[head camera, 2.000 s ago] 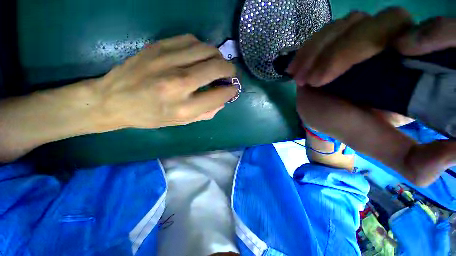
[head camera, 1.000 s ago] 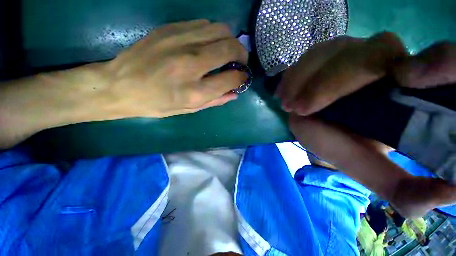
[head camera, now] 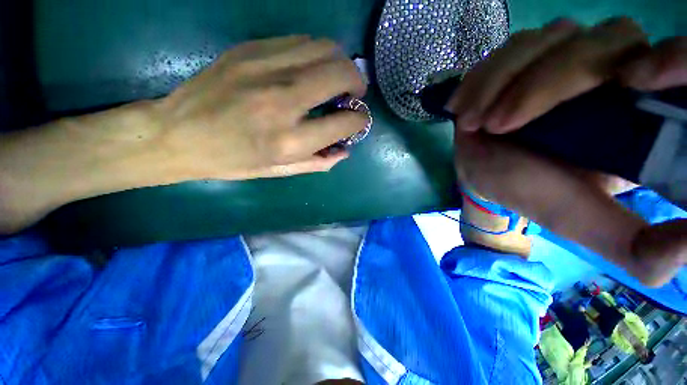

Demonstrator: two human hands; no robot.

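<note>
My left hand (head camera: 248, 113) is over the mat, palm down, and pinches a small round assembly (head camera: 360, 122) with a silvery rim between thumb and fingers. My right hand (head camera: 542, 83) grips the electric screwdriver (head camera: 595, 124), which has a black grip and a grey body. Its black nose points at the near edge of the screw plate (head camera: 437, 45), a silver-grey disc with many tiny holes. The driver's tip cannot be made out against the plate. The assembly is to the left of the nose, apart from it.
The green bench mat (head camera: 301, 207) ends just before my blue smock. Dark specks (head camera: 169, 64) lie on it at the upper left. The pointed label (head camera: 361, 70) is partly hidden beside the disc. A blue and red wrist band (head camera: 490, 210) is on my right wrist. Blurred yellow-green items show lower right.
Since one second ago, my right hand and the screwdriver have moved up and right, and the nose now shows over the plate's edge. My left hand still holds the assembly, slightly shifted.
</note>
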